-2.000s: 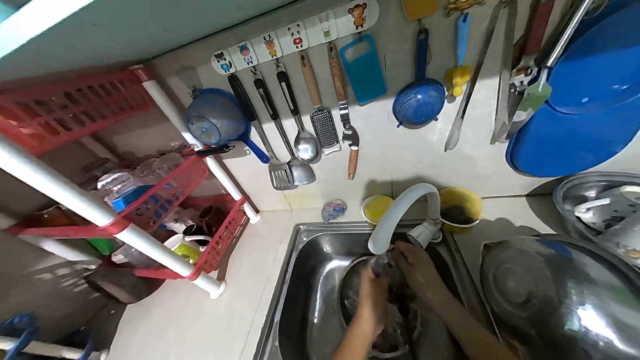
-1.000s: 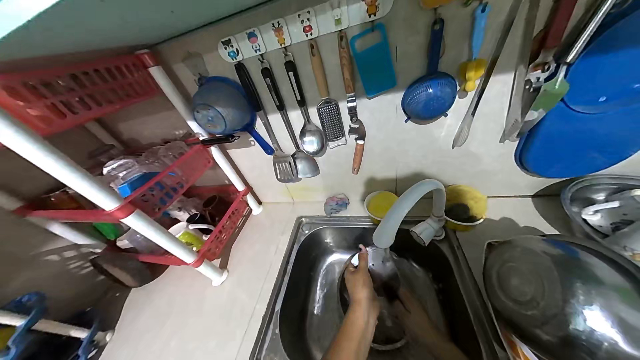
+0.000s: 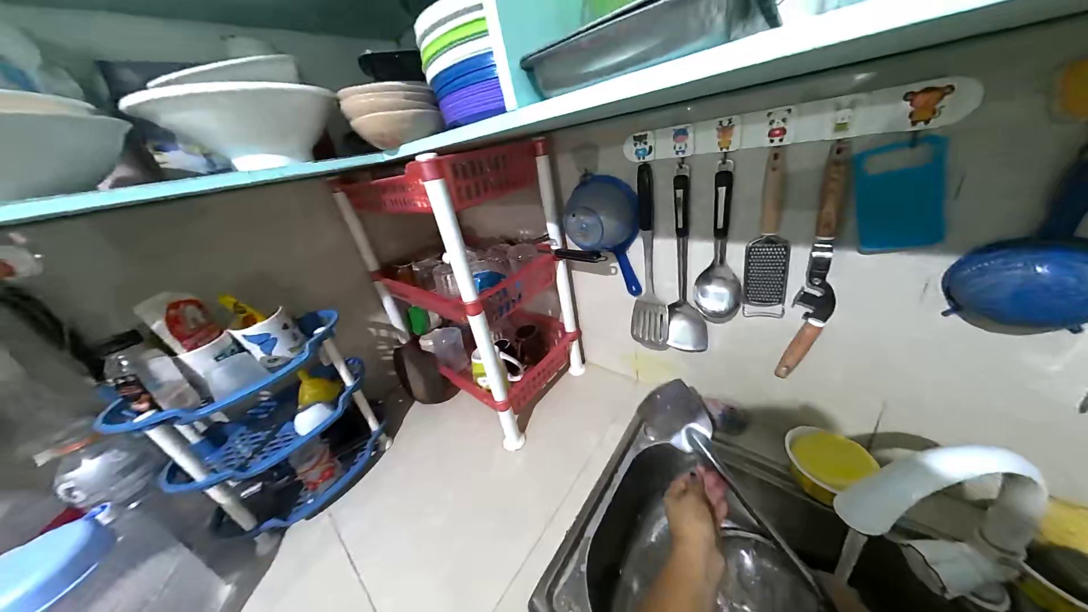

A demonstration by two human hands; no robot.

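A metal cooking turner (image 3: 761,514) slants across the stainless steel sink (image 3: 568,571), its broad wet head over the far left corner. My left hand (image 3: 693,518) is just under the head, beside the shaft, with something pinkish at its fingers; its grip is unclear. Low at the frame's edge, my right hand (image 3: 837,592) is at the lower end of the turner's handle, mostly cut off. A shiny metal bowl (image 3: 752,565) lies in the sink below. Water runs from the white curved faucet (image 3: 943,480) to the right of the turner.
A yellow tub (image 3: 829,463) stands behind the sink. Left of it are a red rack (image 3: 535,374) with cups and a blue corner rack (image 3: 246,408) with containers. Utensils and a blue strainer (image 3: 1016,285) hang on the wall. A shelf edge (image 3: 357,174) with bowls runs overhead.
The view has swung left, bringing in the blue rack and overhead shelf. The turner's head now shows raised over the sink's corner, with my left hand close below it.
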